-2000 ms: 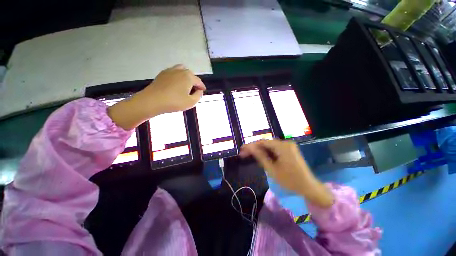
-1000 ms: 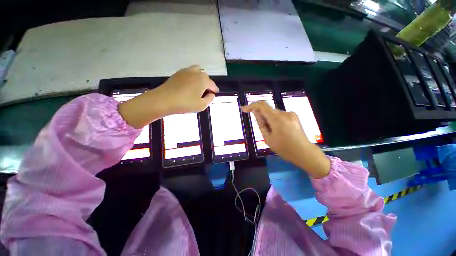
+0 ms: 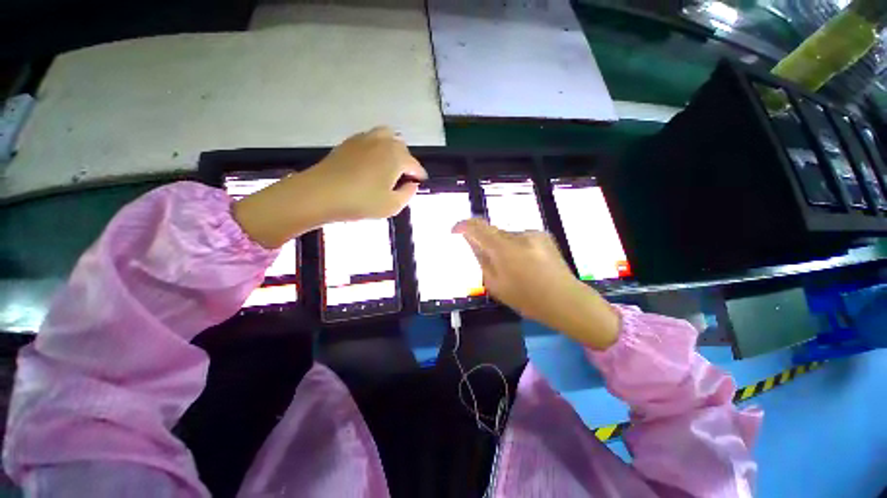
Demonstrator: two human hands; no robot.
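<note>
A black phone tray (image 3: 309, 292) holds a row of several smartphones with bright white screens. The middle smartphone (image 3: 438, 243) has a white test lead (image 3: 456, 319) joined to its bottom edge; the thin cord loops down over my lap. My left hand (image 3: 368, 177) is curled at the top edge of the middle phone, fingers closed; whether it pinches something small is hidden. My right hand (image 3: 520, 265) is over the same phone's right side, a fingertip on or just above its screen, and holds nothing visible. The rightmost smartphone (image 3: 591, 229) shows red and green blocks at its bottom.
A thick black block of dark phones (image 3: 720, 156) stands at the right, with a yellow item (image 3: 827, 47) behind it. Cream (image 3: 243, 92) and pale grey (image 3: 520, 58) boards lie behind the tray. Blue floor with yellow-black tape shows at lower right.
My right hand has moved from the tray's front edge up over the middle phone, then slightly left and down. An orange block now shows on that phone. My left hand stays at its top edge.
</note>
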